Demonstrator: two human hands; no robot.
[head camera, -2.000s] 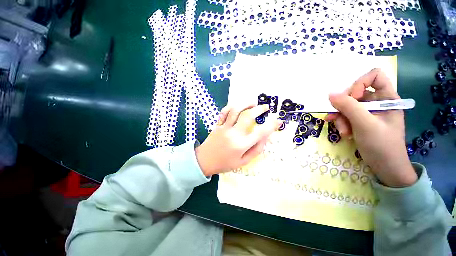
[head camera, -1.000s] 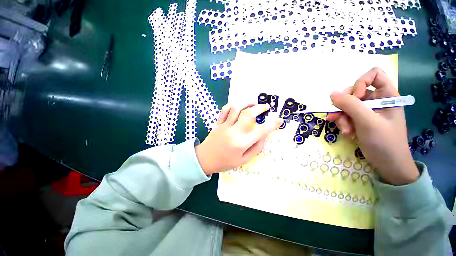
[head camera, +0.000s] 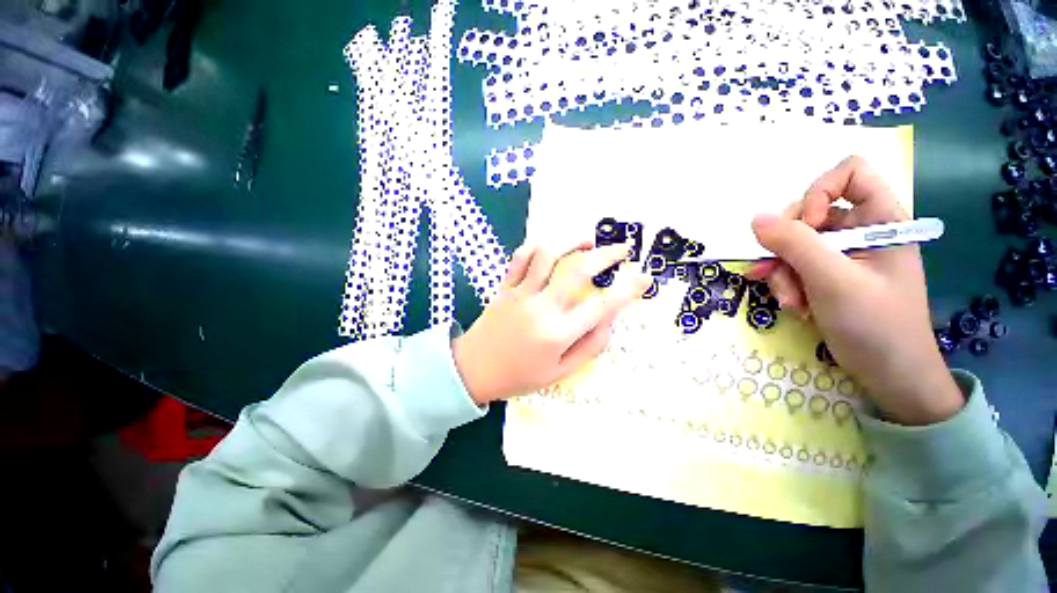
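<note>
My right hand (head camera: 864, 284) holds slim whitish tweezers (head camera: 887, 234). Their thin end points left over the row of small black multi-hole parts (head camera: 709, 292) on the white-to-yellow work sheet (head camera: 684, 481). My left hand (head camera: 545, 319) lies on the sheet's left side, its fingertips at the black parts at the left end of the row (head camera: 618, 238). Whether it grips a part or only presses it is hidden by the fingers. Rows of small pale adhesive rings (head camera: 794, 388) lie below the black parts. The tweezer tip is too small to tell if it holds a ring.
White perforated strips (head camera: 400, 174) are fanned at left, and more are stacked crosswise (head camera: 695, 58) behind the sheet. A loose pile of black parts (head camera: 1032, 174) lies at right. A thin dark tool (head camera: 250, 139) lies at left. Clear plastic (head camera: 58, 93) is at the far left.
My right hand and the tweezers have shifted slightly left. The tweezer end is near the left-middle black parts again. My left hand has hardly moved.
</note>
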